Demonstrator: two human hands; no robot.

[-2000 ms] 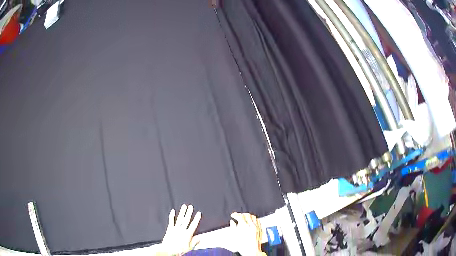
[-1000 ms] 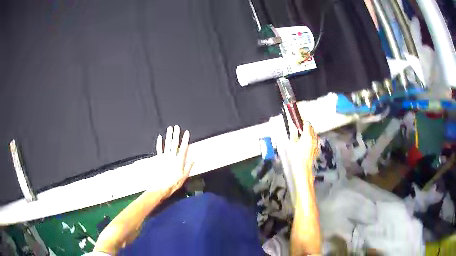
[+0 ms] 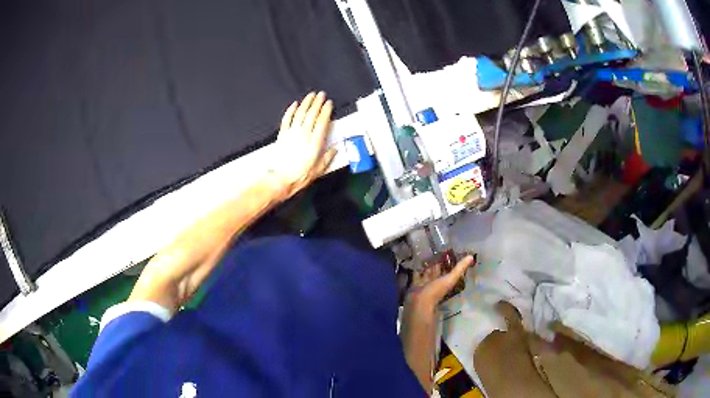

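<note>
Black fabric covers the table, with folds running across it. My left hand lies flat with fingers spread on the pale table border, its fingertips at the fabric's edge. The end-cutter unit, with a white cylinder, yellow label and black cable, is at the near end of the silver track, beyond the table border. My right hand is at the unit's dark red handle, fingers curled around it and thumb out; the fingers are partly hidden.
A narrow cloth weight lies on the near edge at far left. Blue clips sit beside the track. A blue bracket with metal fittings is at upper right. Grey-white fabric and scraps lie at right, above a brown thing.
The cutter unit has come off the fabric towards me, with my right hand at its handle. My left hand has shifted right along the border. The view has moved too.
</note>
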